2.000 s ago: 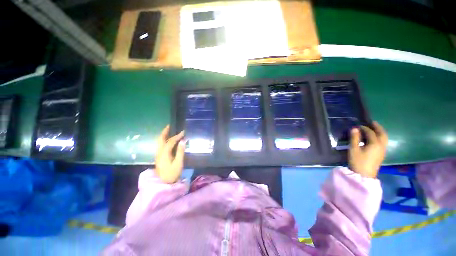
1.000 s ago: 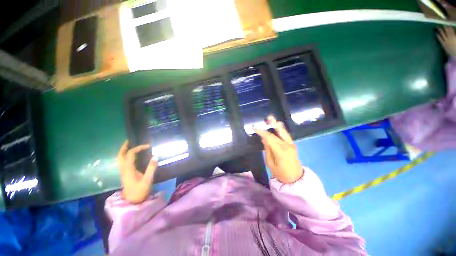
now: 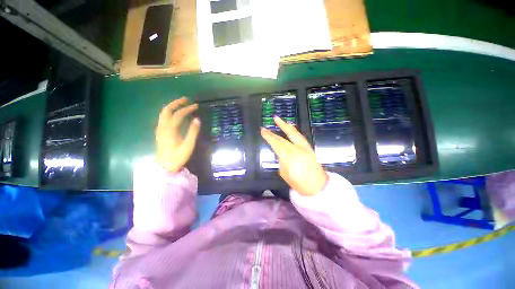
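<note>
A long black tray [image 3: 364, 135] with a row of several pockets lies on the green bench before me. Each pocket holds a smartphone with a dark blue lit screen and green text lines, such as the far right phone [image 3: 391, 121]. My right hand [image 3: 299, 158] is over the second phone from the left [image 3: 271, 160], fingers extended and holding nothing; whether a fingertip touches the screen is unclear. My left hand [image 3: 176, 135] is at the tray's left edge beside the leftmost phone [image 3: 227, 138], fingers apart and empty.
A tan board [image 3: 353, 28] at the back carries glare-bright paper sheets [image 3: 293, 28] and a dark phone with a white label [image 3: 155, 35]. Another filled black tray [image 3: 66, 135] lies left. A grey post [image 3: 62, 36] stands upper left. A pink sleeve [image 3: 502, 195] shows far right.
The view has turned and shifted. My right hand has moved left from the third phone to the second. My left hand has moved up along the tray's left edge. More green text shows on the right-hand screens.
</note>
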